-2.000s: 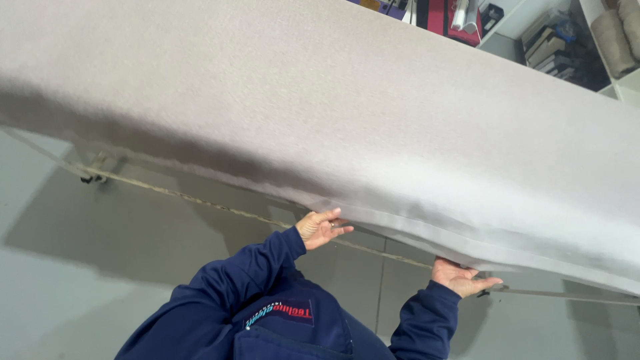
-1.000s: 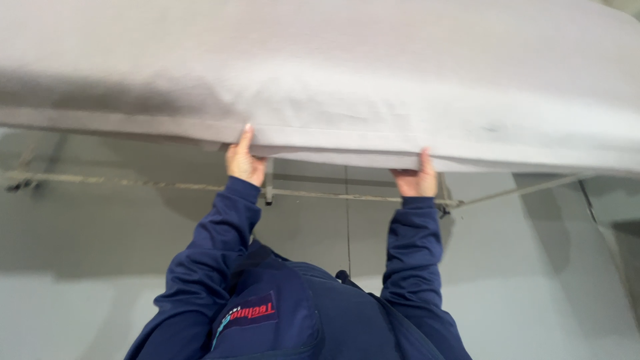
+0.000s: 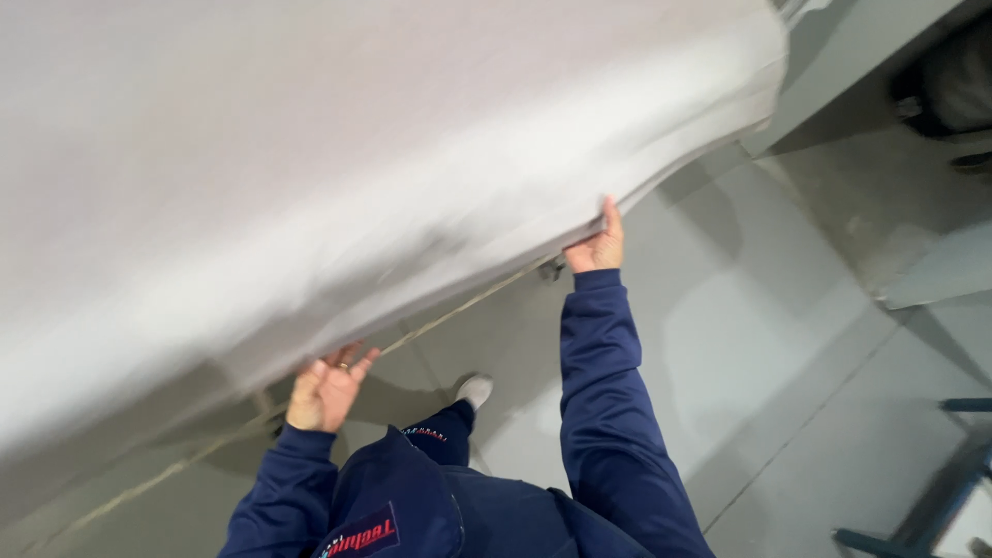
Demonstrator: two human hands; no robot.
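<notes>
A large light grey fabric sheet point(image 3: 372, 155) lies over a long table and hangs down over its near side. My right hand point(image 3: 601, 240) grips the hanging hem, thumb on top and fingers beneath, toward the fabric's right end. Lower left, my left hand point(image 3: 329, 387) is at the same edge with palm up and fingers spread, a ring on one finger; its fingertips touch or sit just under the hem. The table beneath the fabric is hidden.
A thin rail point(image 3: 457, 310) runs below the hem, with a dark fitting near my right hand. A blue metal frame point(image 3: 914, 511) stands at lower right. A pale panel point(image 3: 845, 70) and dark objects are at upper right. Grey floor point(image 3: 682, 333) shows beneath.
The view has swung strongly toward the fabric's right end. Both hands remain at the hem; my left hand, earlier with its thumb on top of the fabric, now has its fingers spread.
</notes>
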